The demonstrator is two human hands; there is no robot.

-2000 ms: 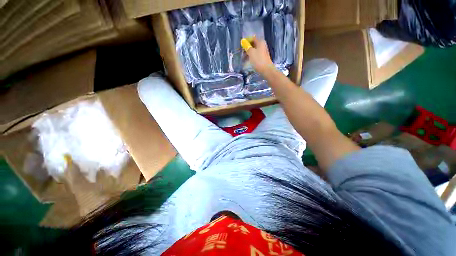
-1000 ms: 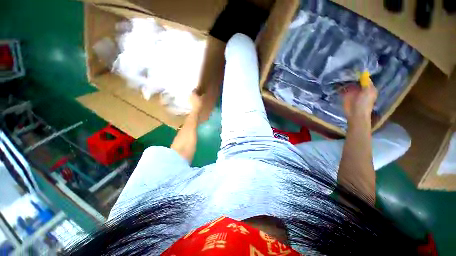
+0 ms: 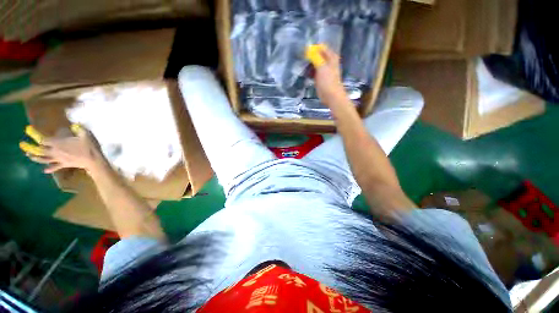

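The open shipping carton point(image 3: 231, 67) stands at my knees, packed with rows of bagged black parts point(image 3: 260, 46). My right hand point(image 3: 328, 70), with yellow finger cots, is over these parts. Its fingers are close together at a crumpled clear bag with a dark part point(image 3: 287, 58). My left hand point(image 3: 64, 151), also with yellow finger cots, is spread and empty over the near left edge of the waste carton. That waste carton point(image 3: 52, 113) holds white crumpled bags point(image 3: 132, 131).
A red stool point(image 3: 294, 148) shows between my legs. At right are an open carton point(image 3: 438, 92), a black bin bag point(image 3: 539, 55), a red stool point(image 3: 533, 208) and small cartons point(image 3: 466, 211) on the green floor. Stacked cardboard point(image 3: 92, 15) is at upper left.
The view has swung back from the waste carton. My left hand has moved outward over the waste carton's left side and spread open. My right hand stays over the bagged parts.
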